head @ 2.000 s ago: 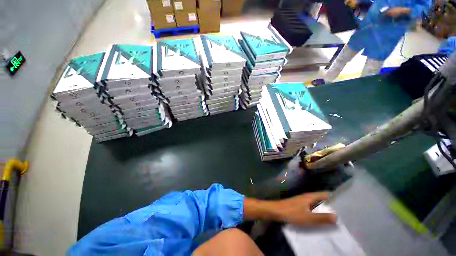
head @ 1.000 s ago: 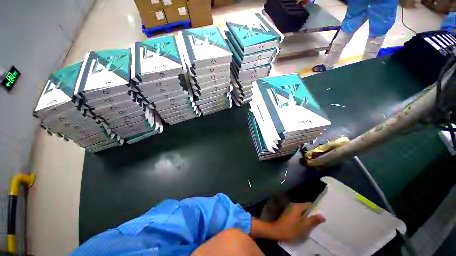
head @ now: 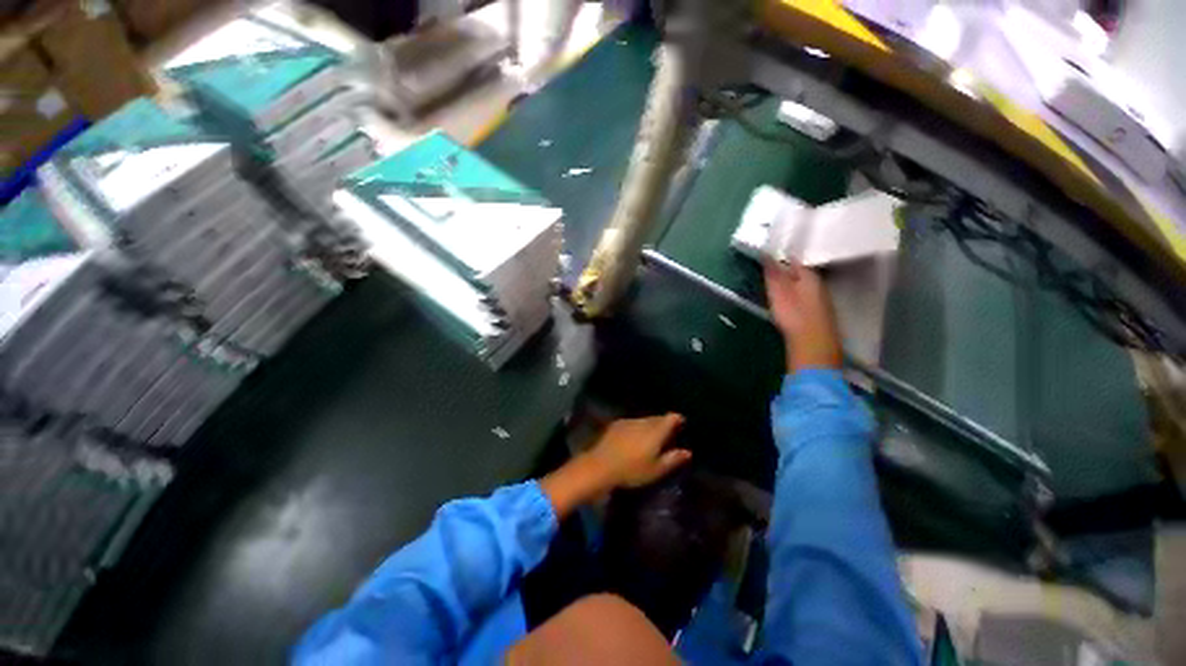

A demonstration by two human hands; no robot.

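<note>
My right hand (head: 803, 316) reaches forward over the conveyor, its fingers on the near edge of a white open box (head: 848, 232). The box is blurred and the fingertips are partly hidden. My left hand (head: 633, 452) is low in the middle, over the near side of the table, empty with thumb and fingers apart. A short pile of closed teal-and-white boxes (head: 449, 241) stands on the dark green table beside the post.
Tall box stacks (head: 176, 195) stand at the left. A pale slanted post (head: 640, 182) rises beside the short pile. A metal rail (head: 956, 419) runs along the green conveyor (head: 1067, 351). A small white box (head: 806, 121) lies farther up the belt. Cables (head: 988, 234) hang at the right.
The view has turned right. The open box that was under my left hand is no longer there, and that hand is empty. My right hand has come into view at a box on the belt.
</note>
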